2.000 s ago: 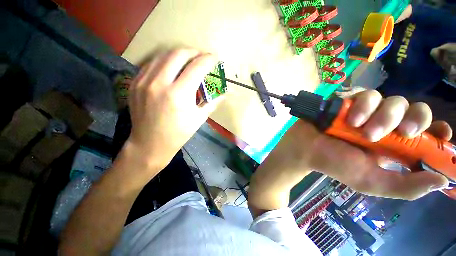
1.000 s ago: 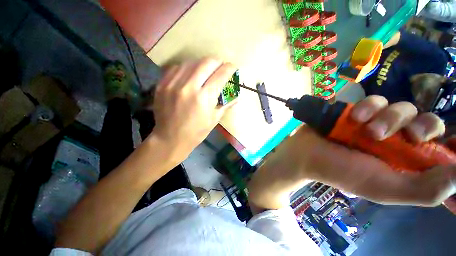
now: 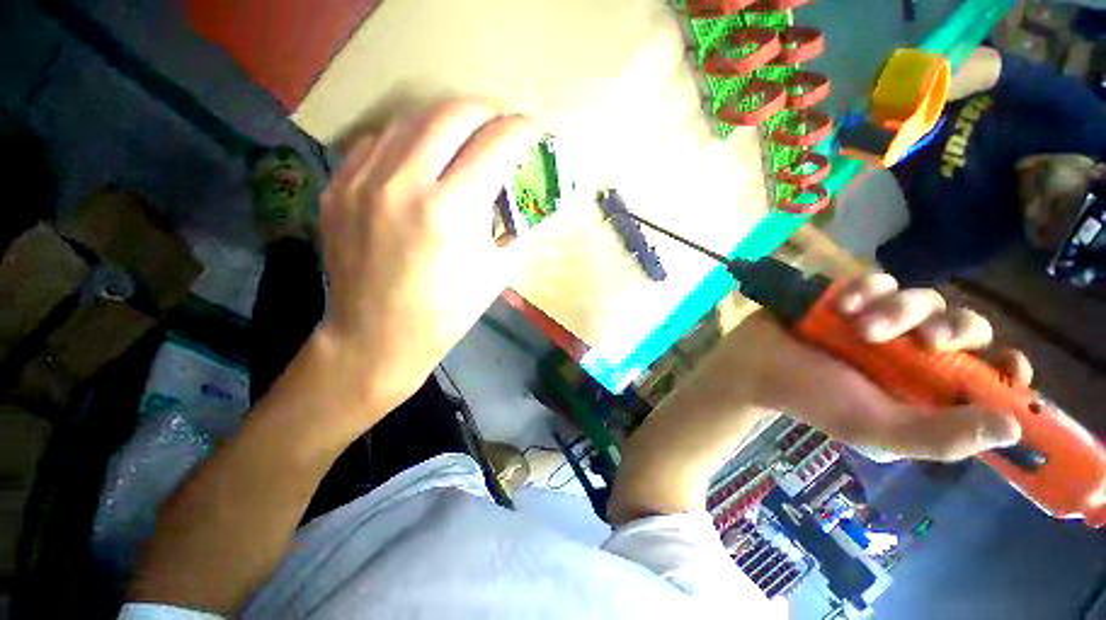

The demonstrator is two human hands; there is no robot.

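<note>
My left hand (image 3: 418,236) holds a small unit (image 3: 535,184) between its fingertips, with a green face and dark edge showing; the rest is hidden by the fingers. My right hand (image 3: 873,375) is closed around an electric screwdriver (image 3: 898,361) with an orange body, black nose and long thin bit. The bit points left, and its tip appears apart from the unit, over or near a small dark bar (image 3: 632,235) that lies loose on the tan sheet (image 3: 485,55).
Rows of green units with red loops (image 3: 748,75) stand at the sheet's upper right. Yellow-orange and blue tape rolls (image 3: 910,97) are beyond the green edge (image 3: 619,363). A person (image 3: 995,145) is at the right. Cardboard cartons (image 3: 109,273) are on the floor at left.
The screwdriver bit has moved right, away from the unit, where its tip was at the green face. The camera view has shifted slightly. Both hands keep their hold.
</note>
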